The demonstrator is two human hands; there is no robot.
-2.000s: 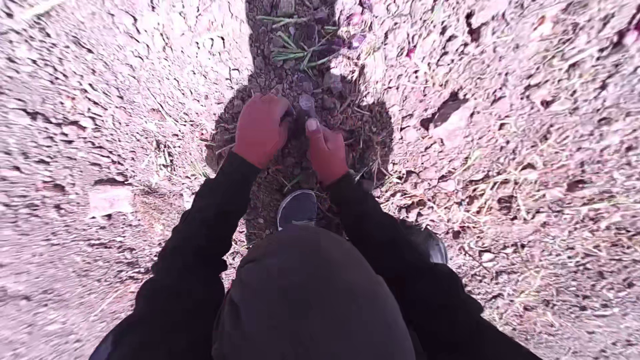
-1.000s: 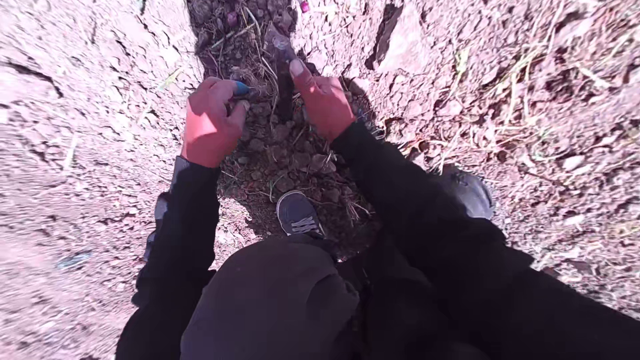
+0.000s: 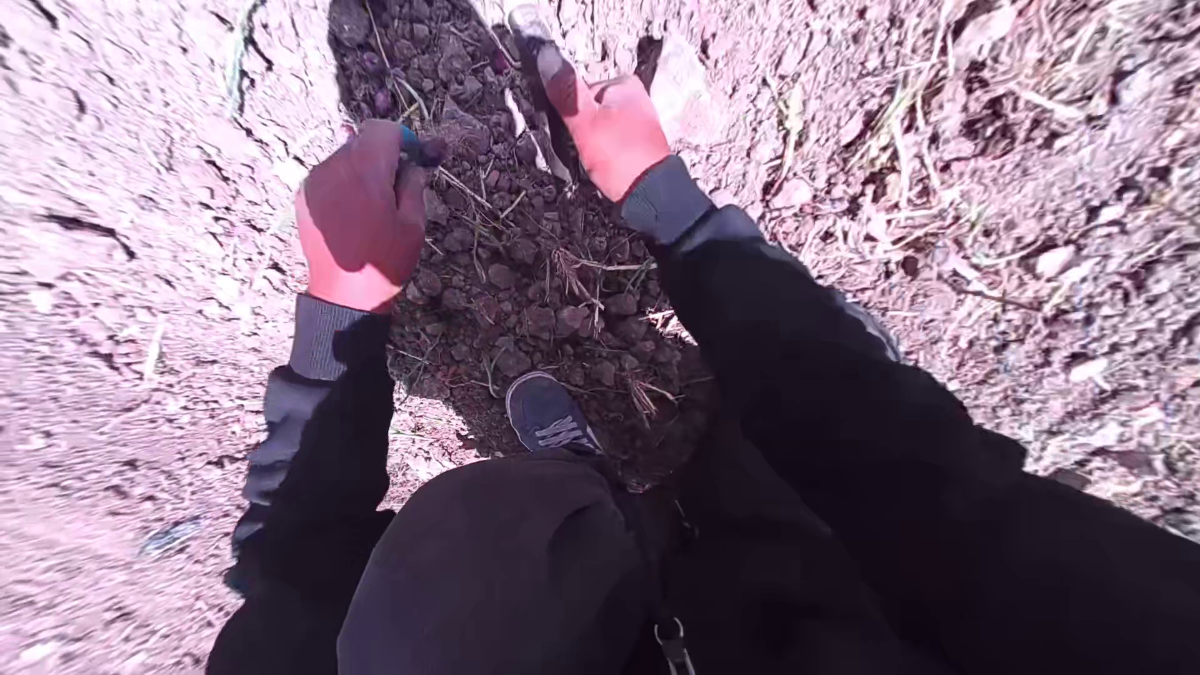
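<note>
My left hand is closed around a small blue and dark object, too covered by the fingers to name. To its right, my right hand grips a long dark object with a greyish, shiny end; its kind cannot be told. Between and below both hands lies shaded, crumbly soil with clods and dry stalks. Small purple things, perhaps onion bulbs, lie in the soil above my left hand.
My shoe rests on the soil below the hands, just above my dark-clad knee. A pale flat stone or clod lies right of my right hand. Dry stalks litter the cracked ground further right.
The hands, close together two seconds ago, are now farther apart. The blue part at my left fingers, not visible in the oldest frame, shows now. The view has shifted.
</note>
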